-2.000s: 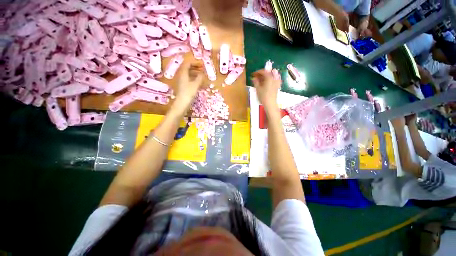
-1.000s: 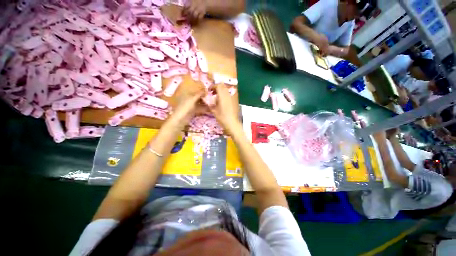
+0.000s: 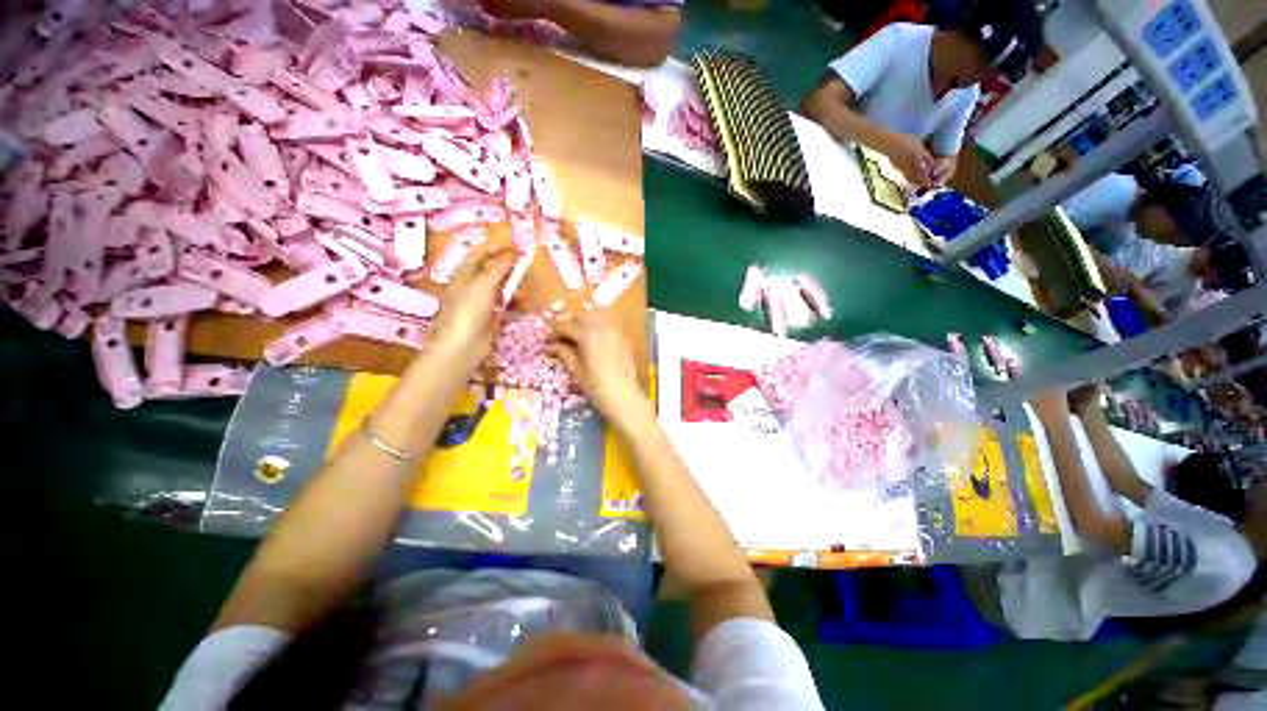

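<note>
My left hand [image 3: 475,295] holds a pale pink plastic housing [image 3: 518,277] upright-tilted at its fingertips, over the brown board [image 3: 591,132]. My right hand [image 3: 591,347] is at the right side of a scatter of tiny pink parts [image 3: 525,356], fingers bent down at them. Whether it pinches one is too small to tell. A large heap of pink housings [image 3: 181,153] lies at the left, with several single housings just beyond my hands.
A clear bag of pink parts [image 3: 868,431] lies on a white printed sheet [image 3: 709,472] at right. A grey and yellow sheet [image 3: 306,438] lies under my forearms. Pink housings [image 3: 785,299] lie on the green surface. Other workers [image 3: 903,84] sit beyond and right, near a ribbed stack [image 3: 750,132].
My hands met over the board a second ago and are now apart, the right one lower at the tiny parts. Another person's hands at the board's far edge have drawn back. The view has shifted slightly.
</note>
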